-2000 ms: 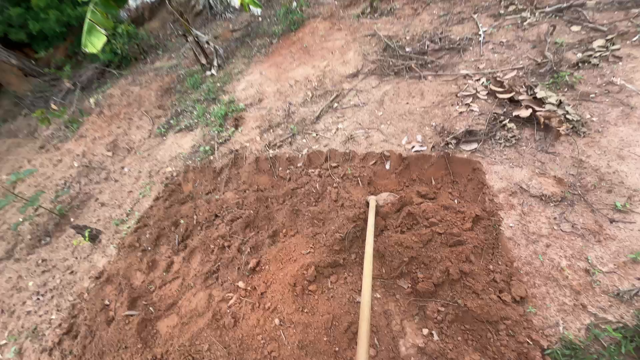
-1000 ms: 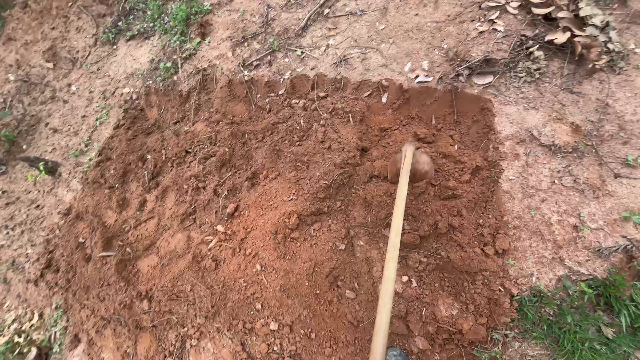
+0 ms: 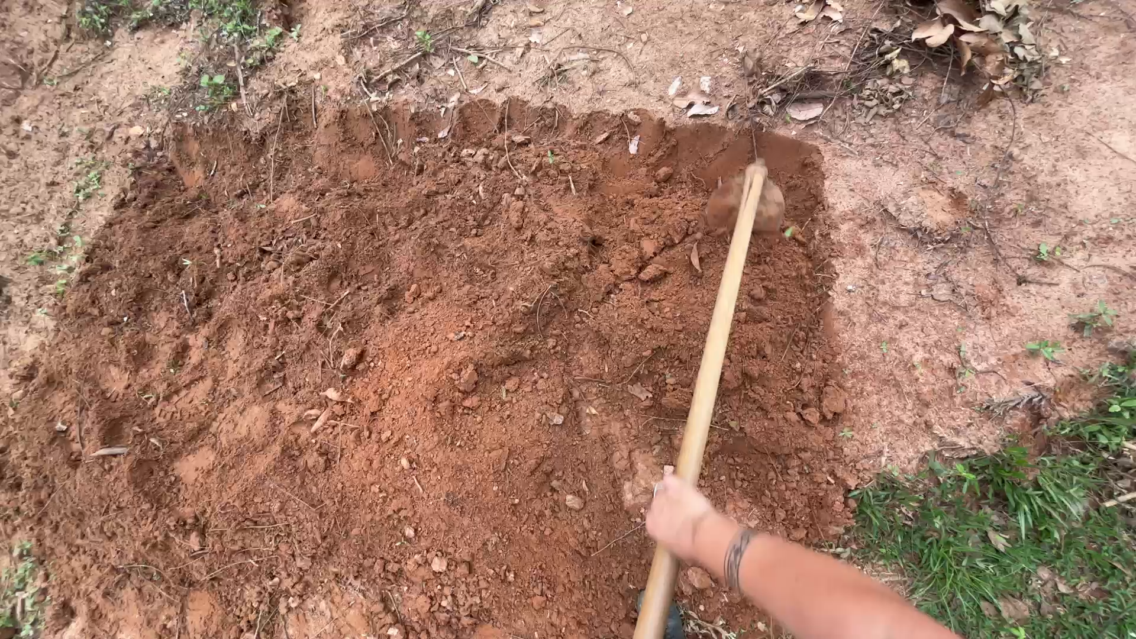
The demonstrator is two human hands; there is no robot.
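My right hand [image 3: 679,517] is closed around the wooden handle [image 3: 714,355] of a hoe, low in the head view. The handle runs from the bottom edge up to the hoe's soil-coloured metal blade [image 3: 745,206], which is at the upper right corner of a patch of dug red soil [image 3: 426,382]. The blade is somewhat blurred, and whether it touches the soil cannot be told. Dark bands circle my right wrist. My left hand is outside the view.
Green grass [image 3: 1003,524] grows at the lower right. Dry leaves [image 3: 976,35] and twigs lie beyond the patch at the upper right. A low cut soil edge [image 3: 550,124] bounds its far side, with paler ground around. Part of a shoe [image 3: 673,621] shows behind the handle.
My right hand and forearm have come into view on the handle. The view has tilted down and shows the soil patch larger.
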